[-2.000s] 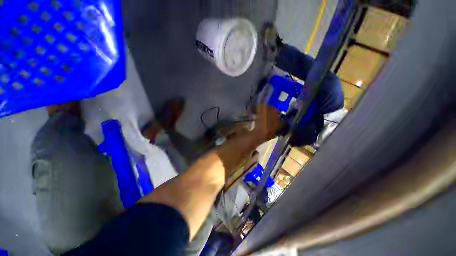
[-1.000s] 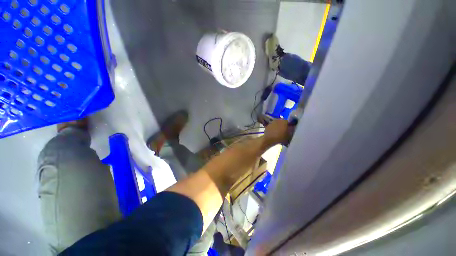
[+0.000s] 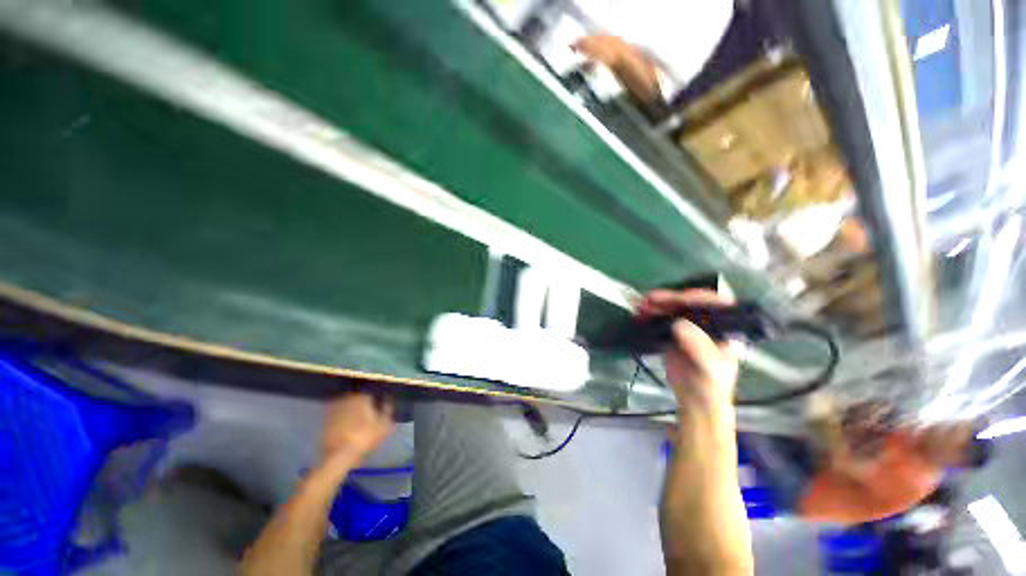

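Note:
A white plastic sprayer housing (image 3: pixel 506 353) lies on its side at the near edge of the green line, its loop handle pointing away from me. My right hand (image 3: pixel 695 338) is shut around the black electric screwdriver (image 3: pixel 653 329), just right of the housing. A black cable (image 3: pixel 830 351) loops from its rear end. The bit and any contact with the housing are too blurred to tell. My left hand (image 3: pixel 358 425) is at the underside of the ledge's front edge, left of the housing. Its fingertips are blurred and partly hidden, so its grip cannot be told.
The green conveyor (image 3: pixel 371 214) runs diagonally behind the housing. A black connector (image 3: pixel 534 420) and thin cord hang below the ledge. A blue stool (image 3: pixel 371 512) is by my legs; a blue crate (image 3: pixel 45 461) is at left. Cartons (image 3: pixel 759 129) and another person's hand (image 3: pixel 619 62) are across the line.
The view has swung up from the floor and bucket to the line. Earlier, one arm reached to the bench edge. Now both hands show, and the right holds the screwdriver.

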